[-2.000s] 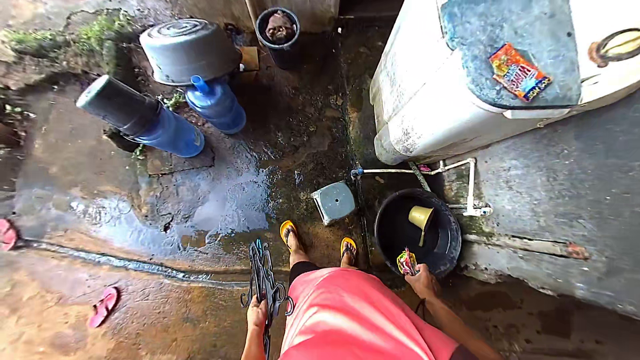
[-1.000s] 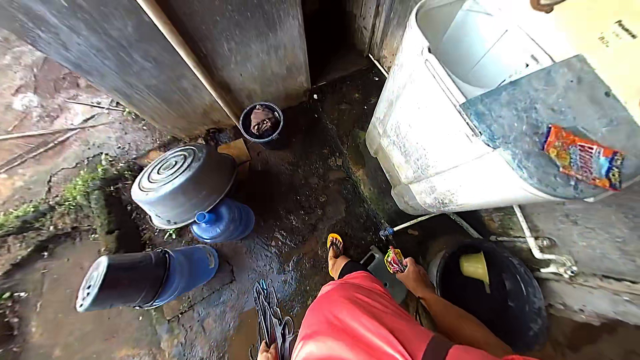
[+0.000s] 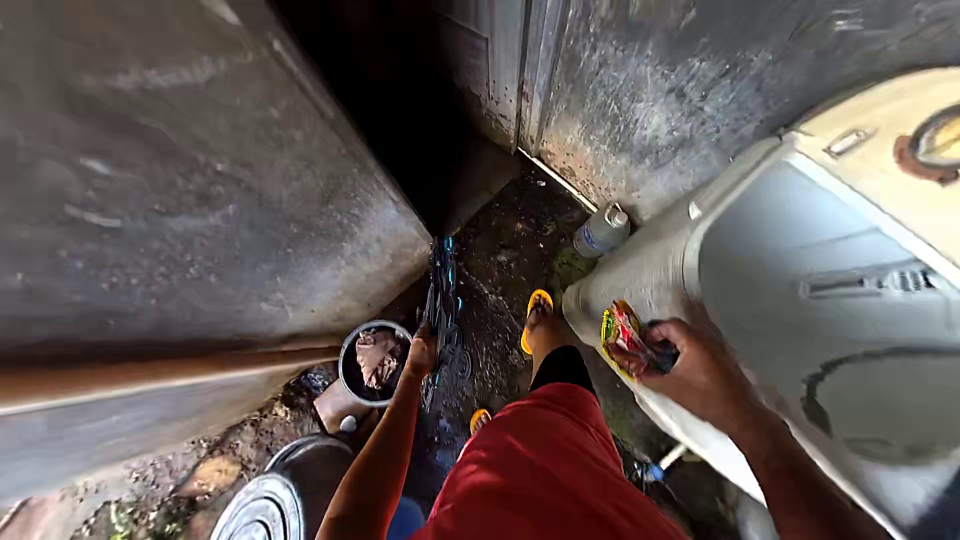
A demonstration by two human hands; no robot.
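My left hand [image 3: 422, 352] is closed around a bunch of dark clothes hangers [image 3: 448, 330], which hang beside a black bucket [image 3: 346, 375] holding a brownish cloth [image 3: 377, 358]. My right hand [image 3: 679, 367] grips a crumpled red, yellow and green packet [image 3: 624, 334] along with something dark that I cannot make out. That hand is over the near edge of a white washing machine [image 3: 645, 289] whose tub is uncovered. On the ground below, my feet are in yellow flip-flops [image 3: 527, 339].
Ahead, a dark doorway [image 3: 420, 112] opens between a grey wall [image 3: 187, 187] and another wall [image 3: 637, 97]. A plastic bottle [image 3: 601, 230] stands by the machine's corner. A large metal basin [image 3: 262, 510] is at the lower left. The ground [image 3: 499, 255] looks dark and wet.
I have walked forward toward the doorway, and the view has shifted a lot. The hangers and the packet remain in my hands. The bucket, farther off before, is now beside my left hand.
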